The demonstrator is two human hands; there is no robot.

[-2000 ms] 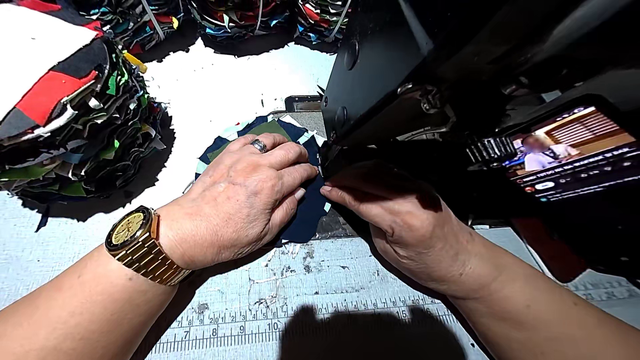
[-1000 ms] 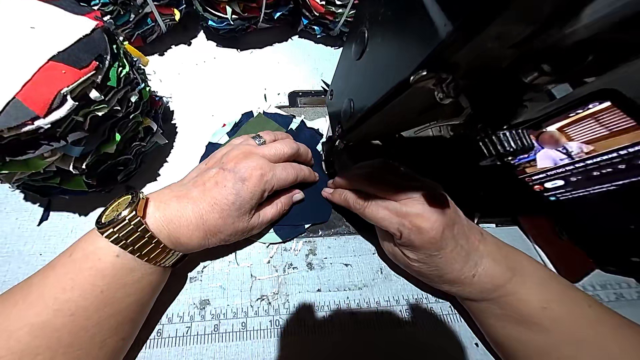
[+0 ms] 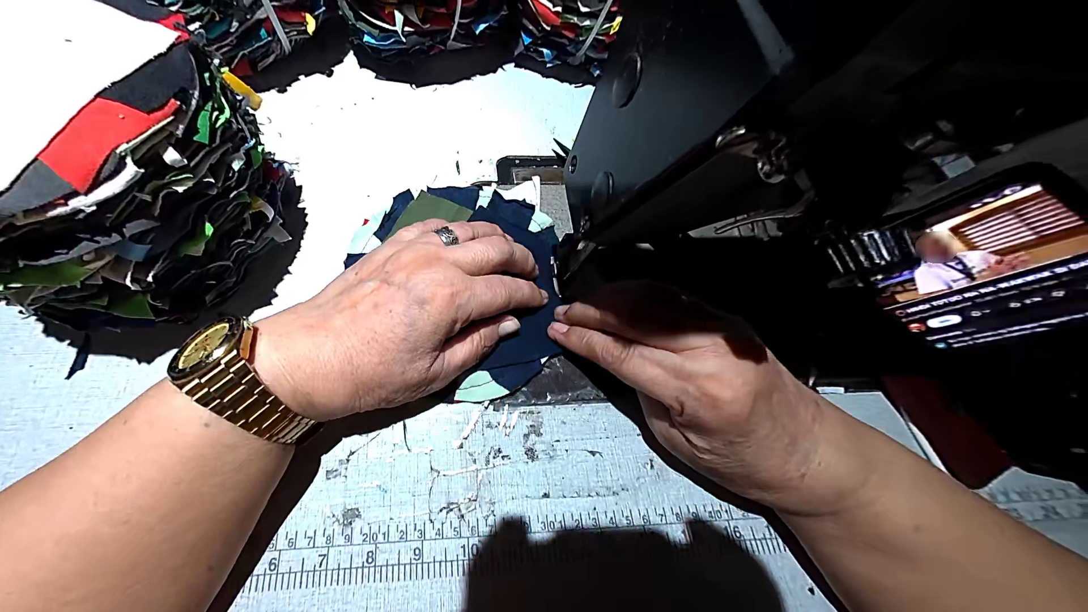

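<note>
A round patchwork of navy, olive and pale green fabric lies flat on the worktable beside the needle area of a black sewing machine. My left hand, with a ring and a gold watch, rests on top of it, fingers pointing toward the machine. At the fabric's right edge, the thumb and fingertips of my right hand are pinched together, touching the edge. Whether cloth is between those fingertips is hard to see. The needle and presser foot are mostly hidden in shadow.
A tall stack of fabric pieces stands at the left, and tied bundles of scraps line the back. A printed ruler scale runs along the table's near side. At the right is a lit phone screen.
The round fabric has turned under my left hand, its olive patch shifting up and to the left since the earliest frame. Both hands have stayed near the same places.
</note>
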